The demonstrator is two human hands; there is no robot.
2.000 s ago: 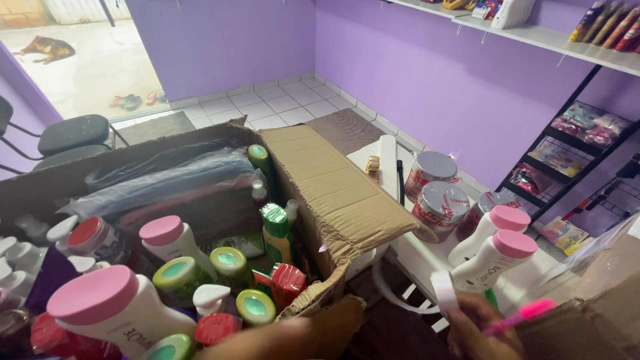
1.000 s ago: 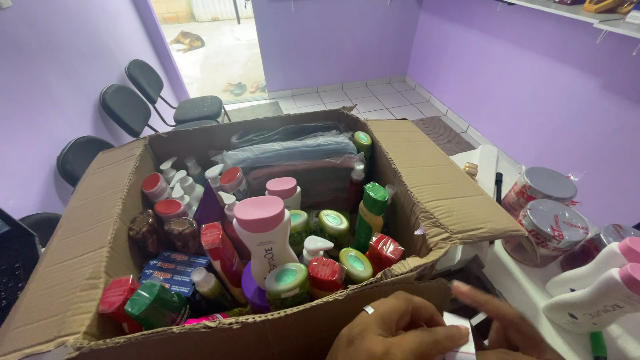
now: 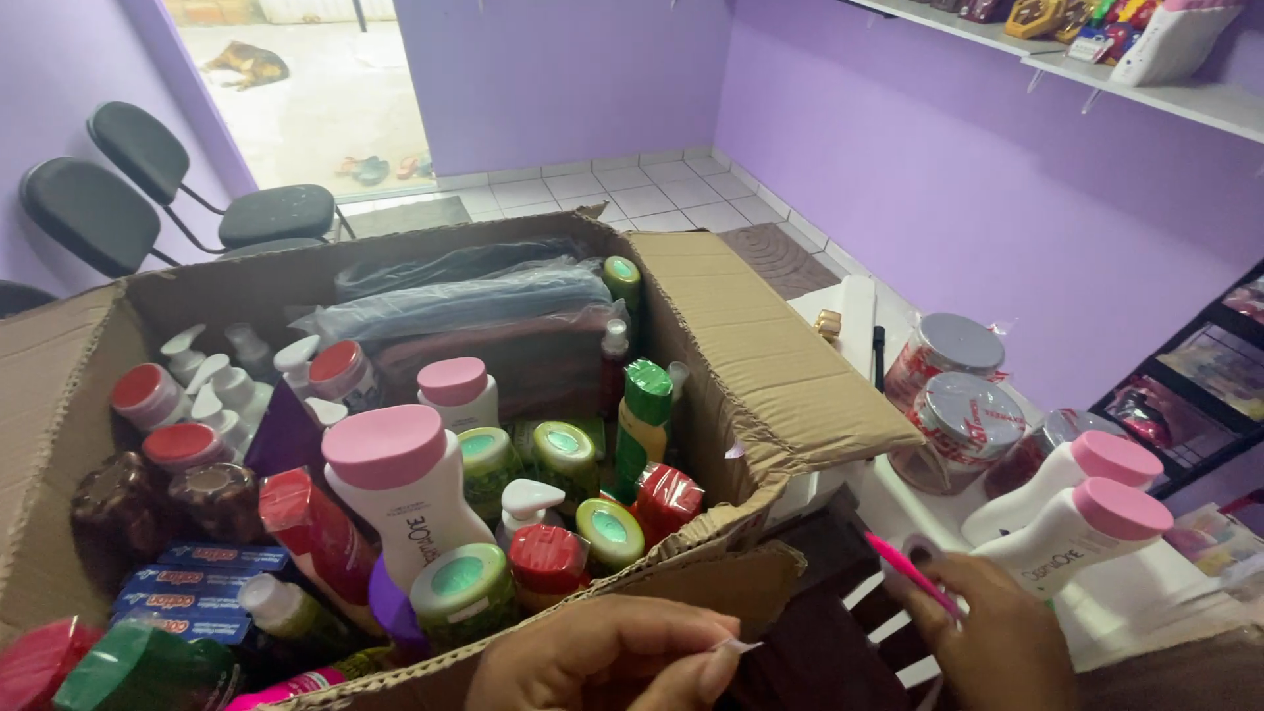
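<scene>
My left hand (image 3: 612, 657), at the box's near edge, pinches a small white piece of paper or sticker (image 3: 738, 645) between thumb and finger. Right of it, my right hand (image 3: 987, 622) holds a bright pink pen (image 3: 913, 575) and a small roll, perhaps of tape or labels (image 3: 923, 551). The open cardboard box (image 3: 790, 365) holds white bottles with pink caps (image 3: 395, 484), green jars with pale green lids (image 3: 459, 588), red-capped bottles, pump bottles (image 3: 528, 504), small blue boxes (image 3: 197, 592) and plastic-wrapped packs (image 3: 464, 306).
On the white table (image 3: 1136, 592) at the right stand two pink-capped bottles (image 3: 1096, 533) and several lidded tubs (image 3: 963, 425) with red-printed tape. Black chairs (image 3: 276, 215) stand at the left. A shelf (image 3: 1145, 94) and a black rack (image 3: 1185, 385) line the right side.
My hands, together in front of the box one second ago, are now apart, the right one farther right with the pink pen showing. The view has swung right.
</scene>
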